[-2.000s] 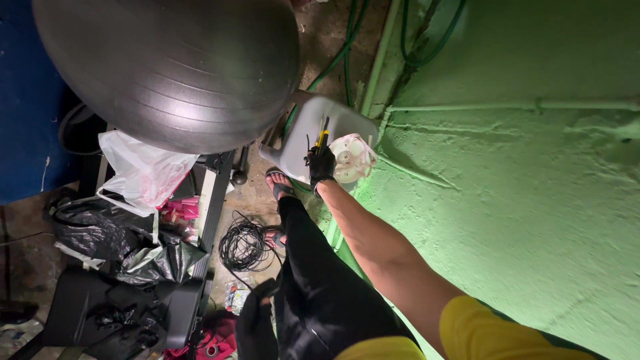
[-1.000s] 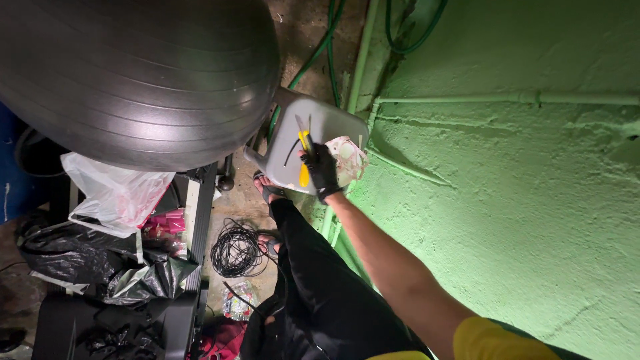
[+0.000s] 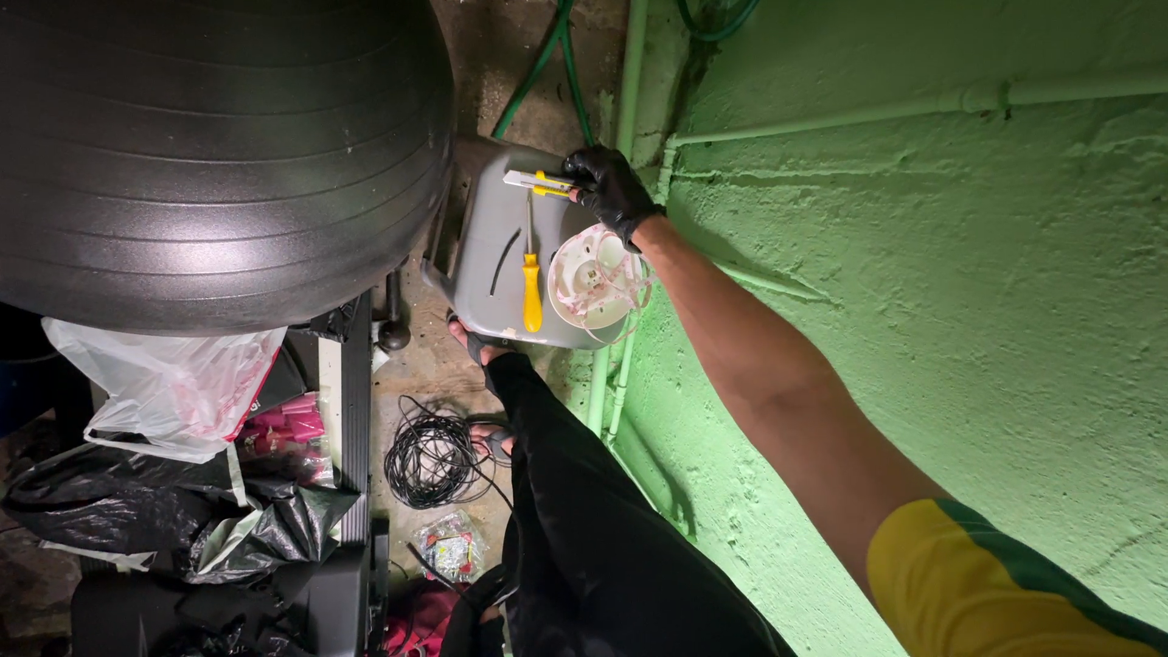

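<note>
My right hand (image 3: 613,193), in a black glove, grips a yellow utility knife (image 3: 551,184) with its blade out, above the far part of a grey plastic stool (image 3: 484,306). Below the knife, a screwdriver (image 3: 531,287) with a yellow handle lies on the seat beside a short black cable piece (image 3: 505,262). A round white plastic fixture (image 3: 584,278) with pinkish strips sits on the seat's right side. Low in the view, my black-gloved left hand (image 3: 482,598) is partly hidden and dark; it seems closed around a black cable (image 3: 513,547).
A large grey exercise ball (image 3: 219,173) fills the upper left, above plastic bags (image 3: 173,383). On the floor lie a coil of black cable (image 3: 433,461) and a small clear packet (image 3: 449,547). A green wall (image 3: 958,301) with pipes (image 3: 630,82) bounds the right side.
My right hand, with the knife, has moved from over the middle of the stool toward its far right edge. The screwdriver and short black piece now show plainly.
</note>
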